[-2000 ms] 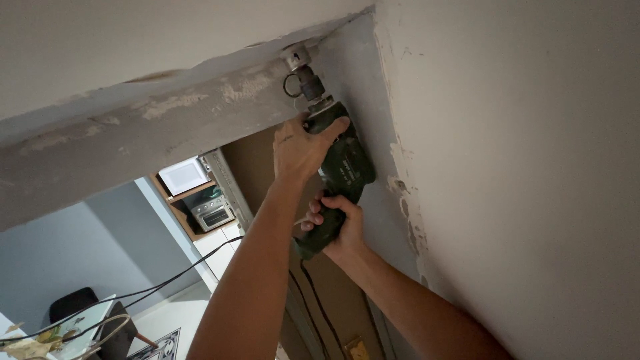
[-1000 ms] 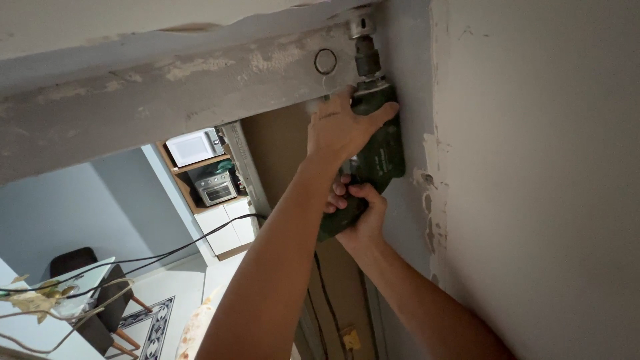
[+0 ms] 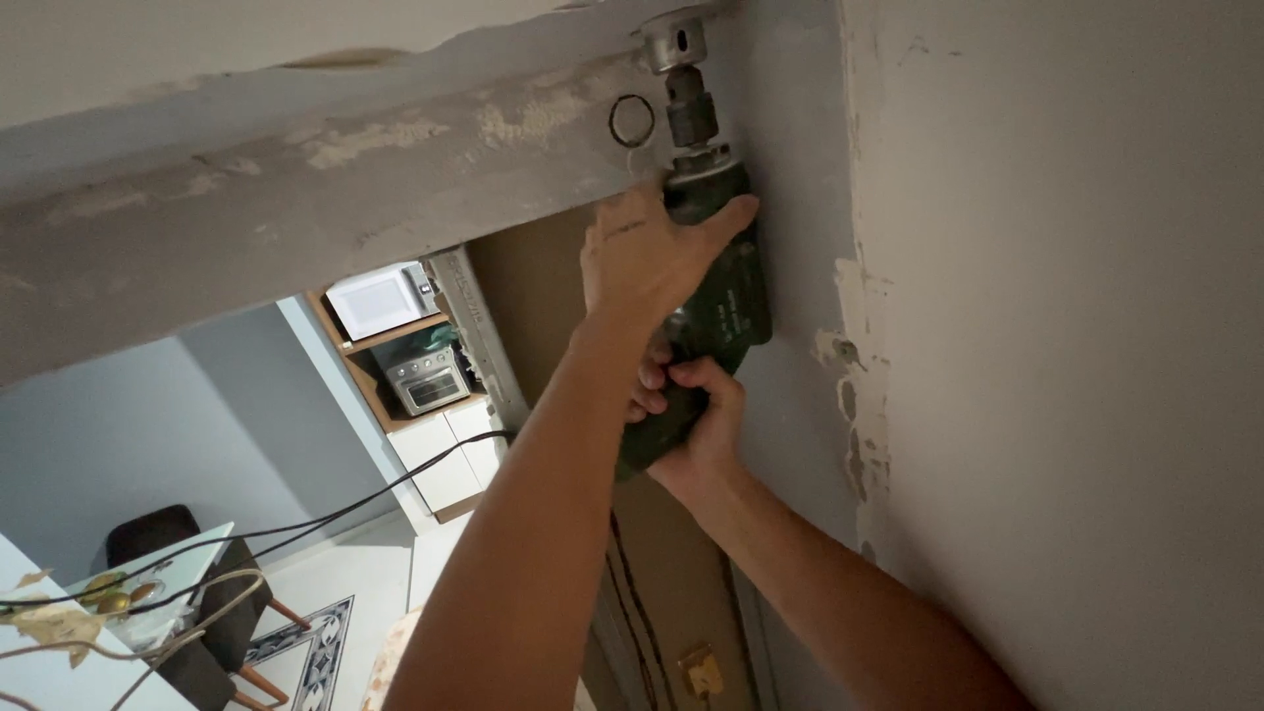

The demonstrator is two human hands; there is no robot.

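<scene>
A dark green power drill (image 3: 729, 286) points upward beside the wall, with a metal hole saw (image 3: 675, 43) in its chuck (image 3: 691, 109). The hole saw's rim is at the plastered surface overhead; how deep it sits cannot be told. My left hand (image 3: 647, 247) wraps the drill's front body, thumb across it. My right hand (image 3: 706, 415) grips the handle below; the trigger is hidden. A thin dark ring (image 3: 631, 120) shows on the beam face left of the chuck.
A patched plaster beam (image 3: 326, 168) crosses overhead, and a wall (image 3: 1047, 296) stands close at right. Black cables (image 3: 326, 521) run across the left. Beyond the opening are a microwave (image 3: 378, 301), a toaster oven (image 3: 427, 381), a glass table (image 3: 188, 568) and chairs (image 3: 229, 612).
The view has shifted, so the drill and hands appear farther right than two seconds ago. The ring, which overlapped the chuck's left side then, now shows apart from it. Both hands keep their hold.
</scene>
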